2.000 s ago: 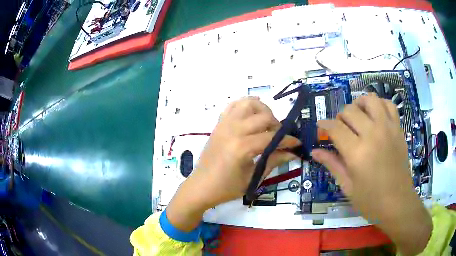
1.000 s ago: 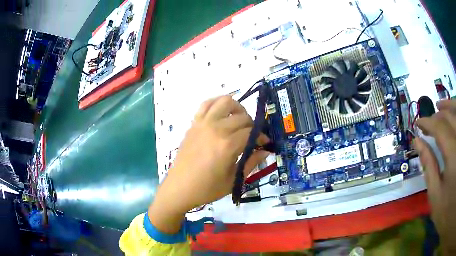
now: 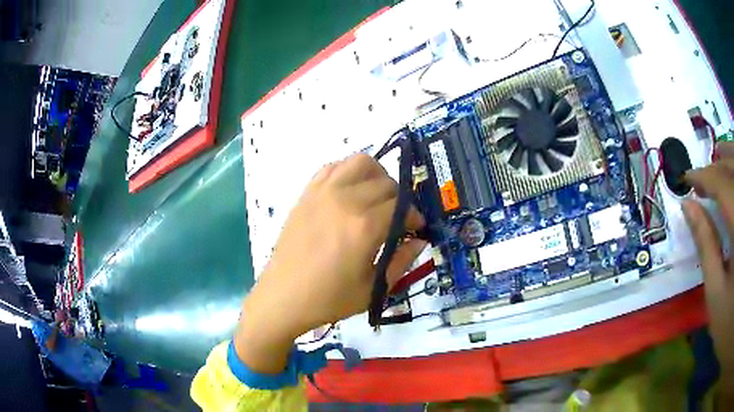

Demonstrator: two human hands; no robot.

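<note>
My left hand point(image 3: 334, 237) is bent around the thick black wrapped cable point(image 3: 392, 241) at the left edge of the blue mainboard point(image 3: 515, 216); its fingertips are partly hidden behind the cable. The cable curves down from the board's upper left to a dark slot in the white chassis plate point(image 3: 310, 133). My right hand point(image 3: 712, 205), cut off by the right edge, is beside the black oval speaker point(image 3: 676, 165); whether it holds anything is unclear. The CPU fan point(image 3: 538, 130) and the RAM module point(image 3: 444, 175) with its orange label show uncovered.
The plate lies on red-orange foam point(image 3: 418, 374) on the green bench point(image 3: 181, 265). Another white panel point(image 3: 181, 88) with boards and wires lies on foam at the upper left. Thin red and black wires point(image 3: 652, 193) run right of the mainboard. Blue racks stand far left.
My right hand has moved from over the mainboard to the right speaker, uncovering the fan. My left hand stays by the black cable. The view has shifted and tilted.
</note>
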